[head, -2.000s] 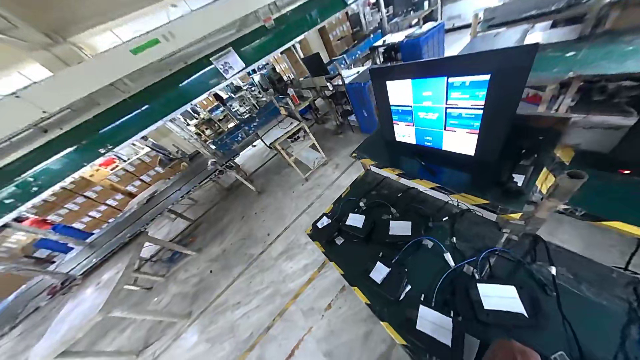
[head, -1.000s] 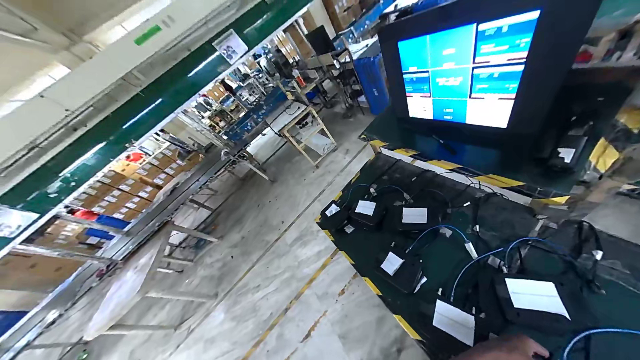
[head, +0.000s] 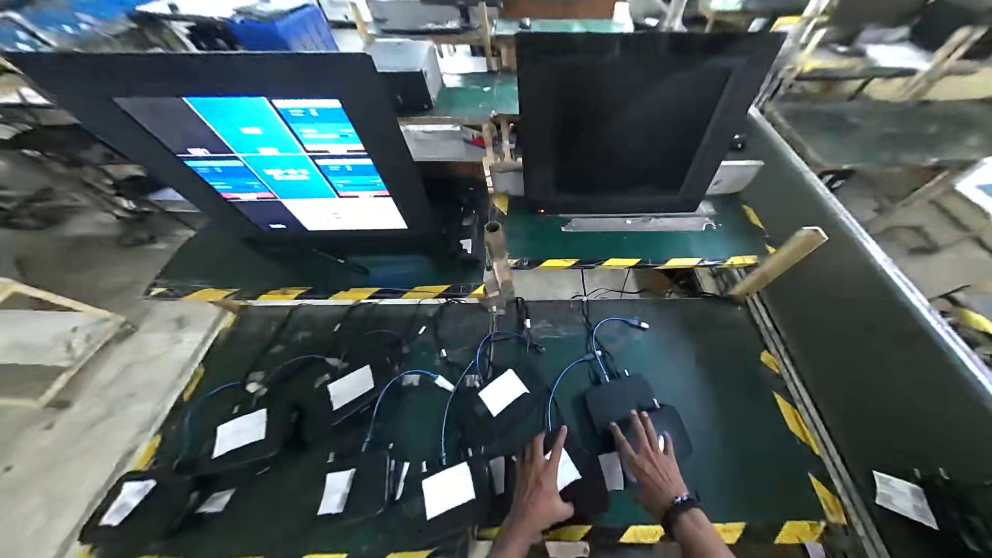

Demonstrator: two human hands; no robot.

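Observation:
My left hand (head: 539, 492), fingers spread, lies over a black box-shaped device with a white paper (head: 568, 470) on it, near the bench's front edge. To its right my right hand (head: 651, 465), with a dark wristband, rests its spread fingers on a black device (head: 670, 430). Another black device (head: 620, 399) sits just behind those fingertips, with a blue network cable (head: 595, 337) by it. Whether either hand grips anything cannot be told; both look flat with fingers apart. Left of them are several more black devices with white papers (head: 448, 490), (head: 504, 392) and blue cables.
A lit monitor (head: 287, 163) with blue tiles stands at the back left, a dark monitor (head: 639, 124) at the back right. Yellow-black tape (head: 643, 534) edges the bench. A metal post (head: 497, 260) rises between the monitors; a dark side panel (head: 876, 310) bounds the right.
The view has swung right, bringing the dark monitor and the bench's right side into sight. Both hands now show over the devices; before, only part of one hand showed at the bottom edge.

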